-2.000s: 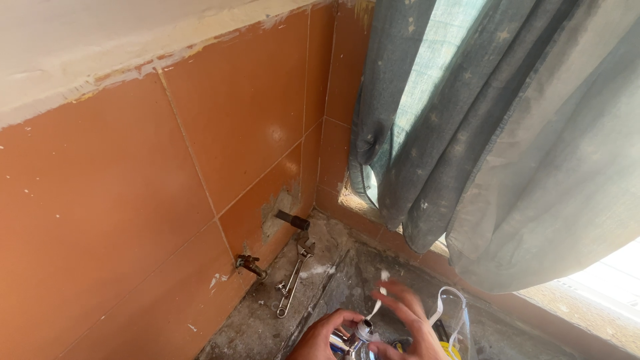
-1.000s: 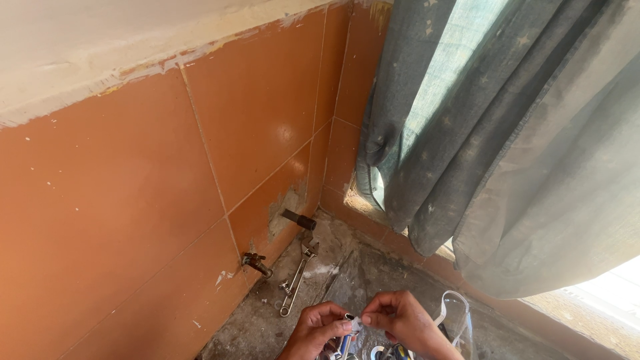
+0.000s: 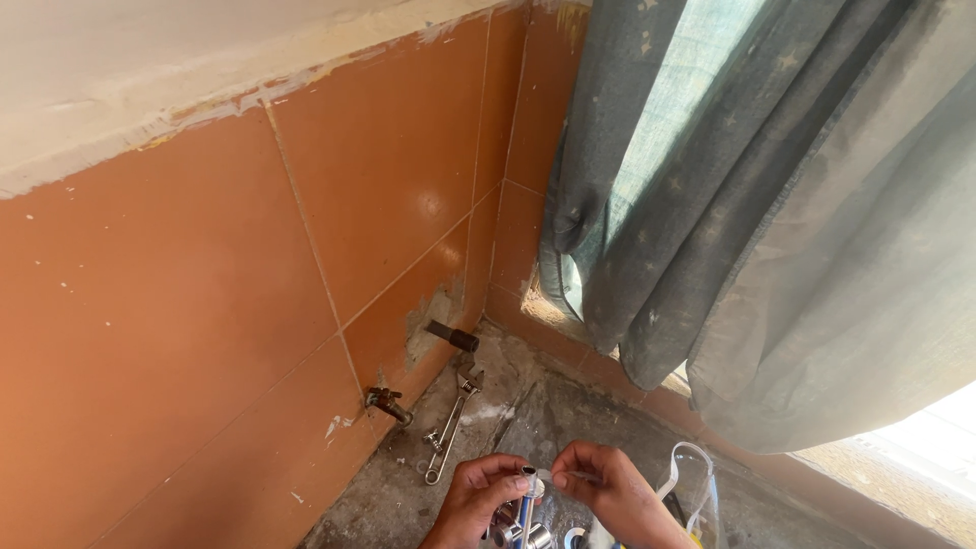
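Observation:
My left hand [image 3: 488, 492] holds a chrome metal fitting [image 3: 528, 488] upright near the bottom of the view, its open end facing up. White tape, probably thread seal tape [image 3: 545, 474], runs from the fitting to my right hand [image 3: 598, 484], which pinches it between thumb and fingers. Below my hands lie chrome parts [image 3: 537, 535] and a white ring [image 3: 573, 537], partly cut off by the frame edge. An adjustable wrench [image 3: 454, 427] lies on the floor left of my hands, with a small metal valve piece [image 3: 433, 440] beside its handle.
A dark pipe stub [image 3: 454, 335] and an old tap [image 3: 389, 404] stick out of the orange tiled wall [image 3: 191, 305]. A grey-green curtain [image 3: 686, 229] hangs at the right. A looped white strap [image 3: 671, 473] stands by my right forearm on the rough floor [image 3: 366, 499].
My right hand has moved to the right of the fitting since the oldest frame, and the tape now stretches sideways between it and the fitting. My left hand keeps its hold.

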